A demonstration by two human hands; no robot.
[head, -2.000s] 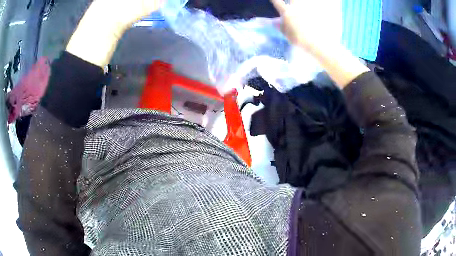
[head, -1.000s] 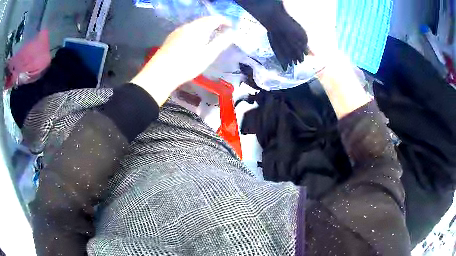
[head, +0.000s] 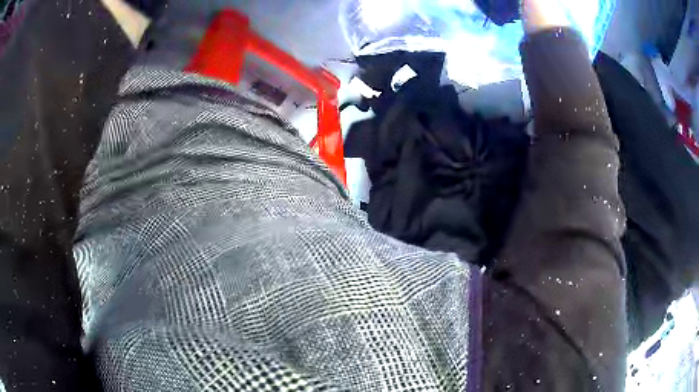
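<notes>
A shiny clear plastic bag [head: 406,29] lies at the top, right of centre, with a small dark piece [head: 498,9] at its upper part. A large crumpled black cloth bundle [head: 437,168] lies below it, with small white pieces at its upper end. My right hand [head: 544,14] is cut off by the top edge beside the bag; only its base and wrist show, overexposed, and its fingers are hidden. Of my left arm only the dark sleeve and a strip of bare wrist show at the top left; the hand itself is out of the picture.
A red stool frame [head: 329,126] stands on the floor left of the black cloth. The grey checked apron [head: 268,260] covers my lap. More dark cloth [head: 651,184] hangs at the right, beyond my right sleeve. A red item is at the far right edge.
My left hand has moved from the plastic bag up and left, out of view. My right hand has moved up to the top edge. The bag has shifted up; the black piece over it is mostly out of view.
</notes>
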